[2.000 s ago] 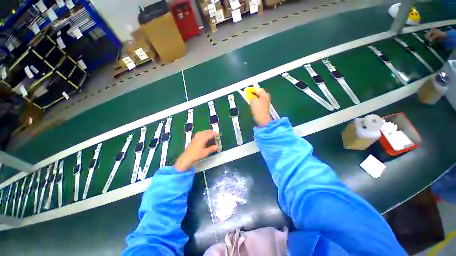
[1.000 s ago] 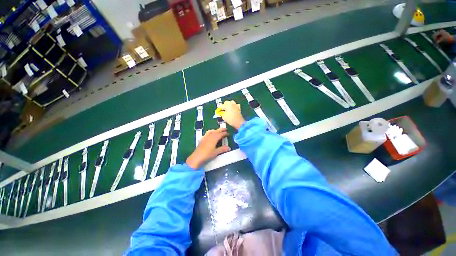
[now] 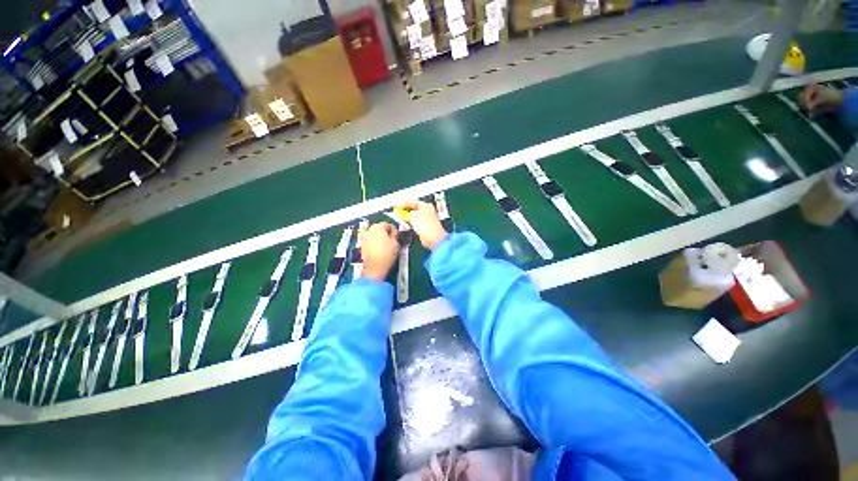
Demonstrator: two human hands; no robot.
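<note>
Smartwatches [image 3: 509,204] with pale straps and small dark faces lie across the green conveyor belt [image 3: 470,256]. My right hand [image 3: 425,224] is over a watch near the middle of the belt, with a small yellow item [image 3: 405,211] at its fingertips, at the upper part of that watch. The strap of this watch [image 3: 404,274] shows below the hands. My left hand [image 3: 379,249] is just left of it, over the neighbouring watch. Its fingertips are too small to tell whether they hold anything.
Crinkled clear film [image 3: 436,383] lies on the bench before me. At right are a tan box [image 3: 689,284] with a white roll, a red tray [image 3: 796,297] with white pieces, and a white square [image 3: 716,341]. Another person's hand [image 3: 821,98] is at the far right.
Watches left of centre and right of centre have shifted rightward in view. My right hand has moved left to another watch with the yellow item. My left hand has moved up, beside it.
</note>
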